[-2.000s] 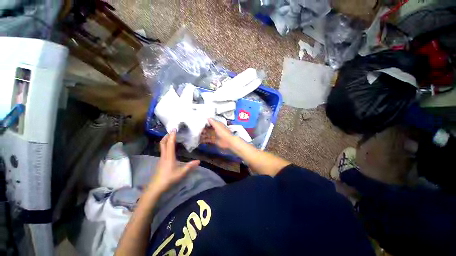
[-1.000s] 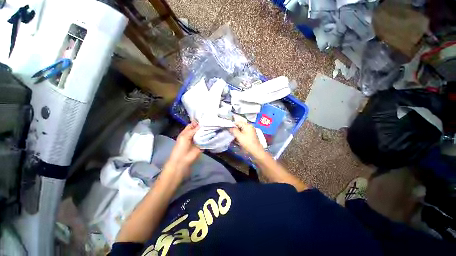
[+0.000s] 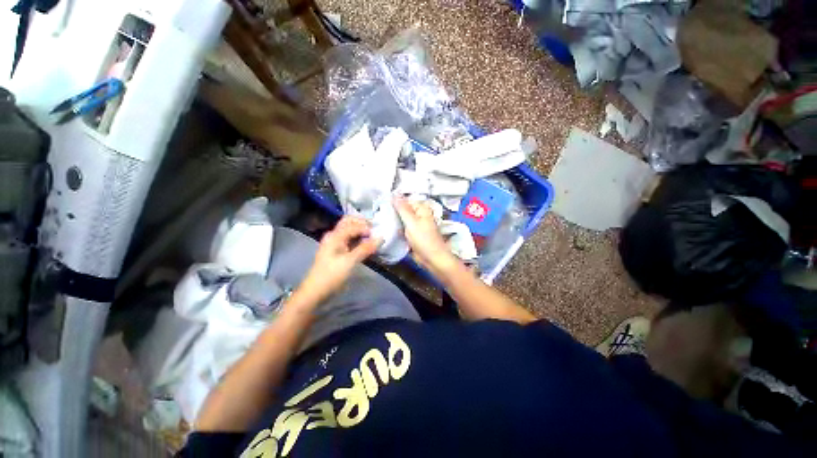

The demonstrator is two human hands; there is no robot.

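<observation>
Pale-grey fabric pieces point(image 3: 363, 174) lie bunched at the near left part of a small blue basket point(image 3: 542, 199). My left hand point(image 3: 345, 248) pinches the near edge of this fabric between thumb and fingertips. My right hand point(image 3: 421, 231) holds the fabric a little to the right, its fingers partly hidden in the folds. A folded pale band point(image 3: 484, 154) and a blue-and-red card point(image 3: 484, 208) lie in the basket on the right. A clear plastic bag point(image 3: 408, 85) spills over the far left rim.
The machine table point(image 3: 134, 179) with blue-handled snips point(image 3: 94, 97) stands at left. Pale fabric point(image 3: 210, 300) is heaped beside my lap. On the floor are a light flat sheet point(image 3: 600, 179), a black plastic bag point(image 3: 699, 233), brown paper point(image 3: 726, 49) and a grey fabric heap point(image 3: 618, 40).
The view has shifted, so the basket sits further right than two seconds ago. Since one second ago, my right hand has moved slightly left and up on the fabric, and the fabric's folds have changed.
</observation>
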